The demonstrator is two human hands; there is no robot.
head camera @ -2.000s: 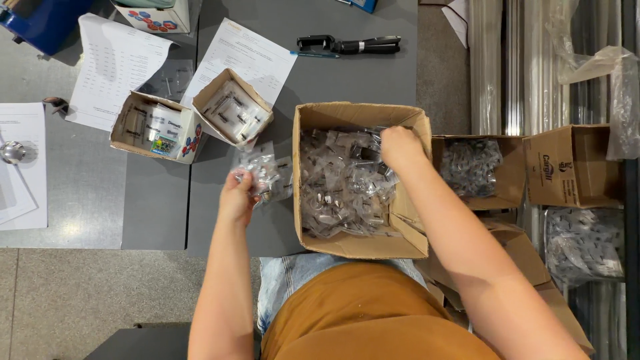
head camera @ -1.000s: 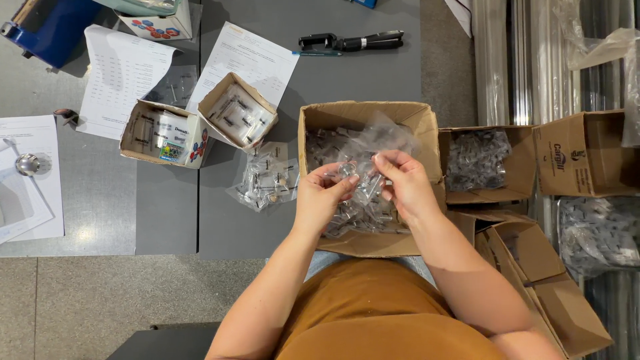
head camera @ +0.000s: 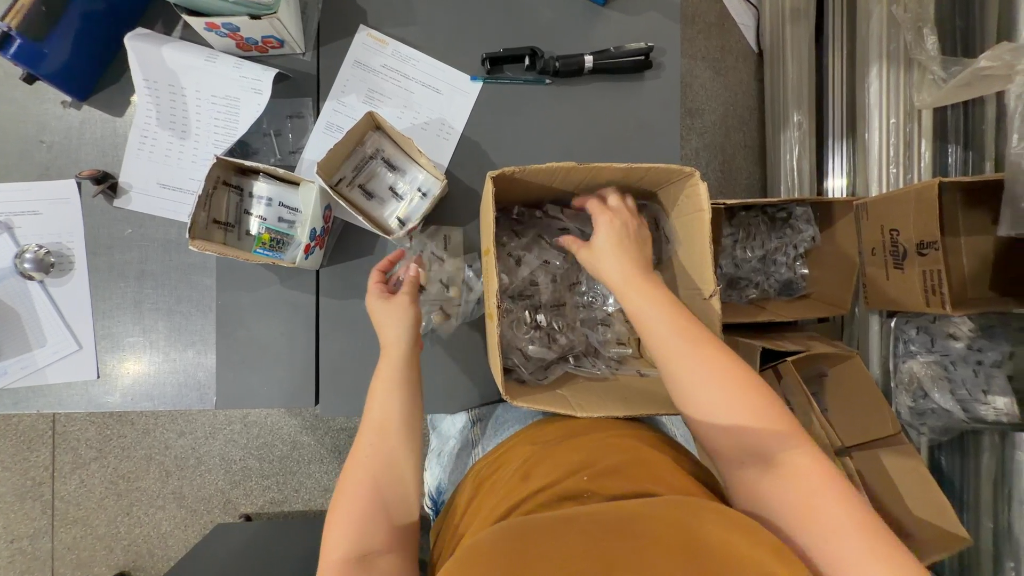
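Observation:
A large open cardboard box (head camera: pixel 492 320) full of small clear plastic bags (head camera: pixel 552 320) with small parts stands at the table's front edge. My right hand (head camera: pixel 612 236) is inside it, fingers spread and slightly blurred over the bags; nothing shows in its grasp. Left of the box, more clear bags with small parts (head camera: pixel 452 276) lie on the grey table. My left hand (head camera: pixel 396 296) is at their left edge, fingers curled; whether it grips a bag I cannot tell. Two small open cartons, one left (head camera: pixel 308 232) and one nearer the middle (head camera: pixel 332 164), hold bagged parts.
Printed papers (head camera: pixel 180 120) lie at the back left, with a metal ball-shaped object (head camera: pixel 34 262) on other sheets. A black folded tripod-like holder (head camera: pixel 572 62) and a blue pen (head camera: pixel 512 80) lie behind the box. More cardboard boxes (head camera: pixel 904 248) and long wrapped profiles (head camera: pixel 792 104) are at the right.
My hands were together over the large box one second ago. The left has moved left to the bags on the table, and the right towards the back of the box.

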